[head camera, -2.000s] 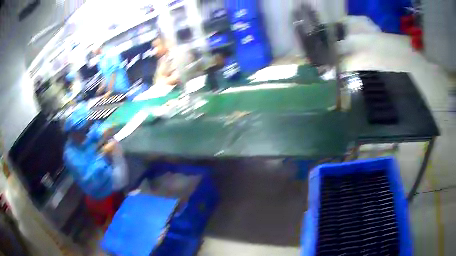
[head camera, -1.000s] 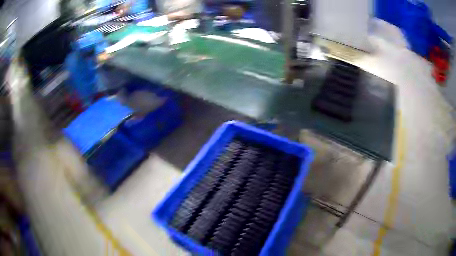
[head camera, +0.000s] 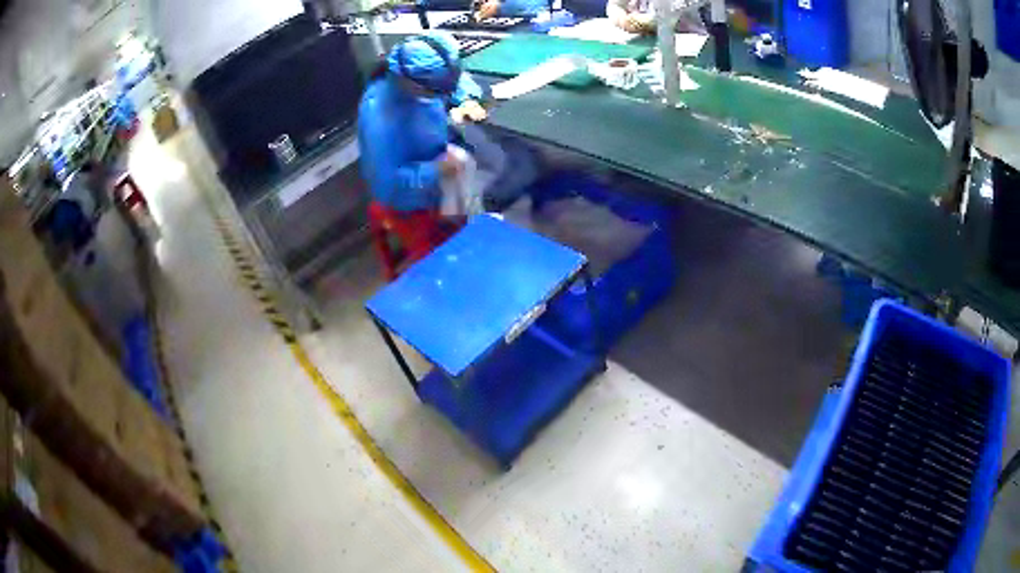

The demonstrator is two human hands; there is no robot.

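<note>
Neither of my hands is in the picture. A blue crate [head camera: 859, 375] stands at the lower right, cut off by the bottom edge. It holds rows of thin black pieces, too small to tell exactly what they are. A blue two-level cart [head camera: 481, 293] stands on the floor in the middle, with a white label on its edge. A long bench with dark green matting [head camera: 682, 151] runs from the upper middle to the right edge.
A person in blue [head camera: 403, 146] sits on a red stool [head camera: 412, 233] at the bench's left end. A blue crate with whitish contents [head camera: 660, 252] stands under the bench. A black fan [head camera: 937, 62] is at the upper right. A yellow floor line [head camera: 358, 431] runs at the left.
The view has swung left. The crate of black pieces now lies at the lower right, and the cart and the person have moved towards the middle. The picture is sharper.
</note>
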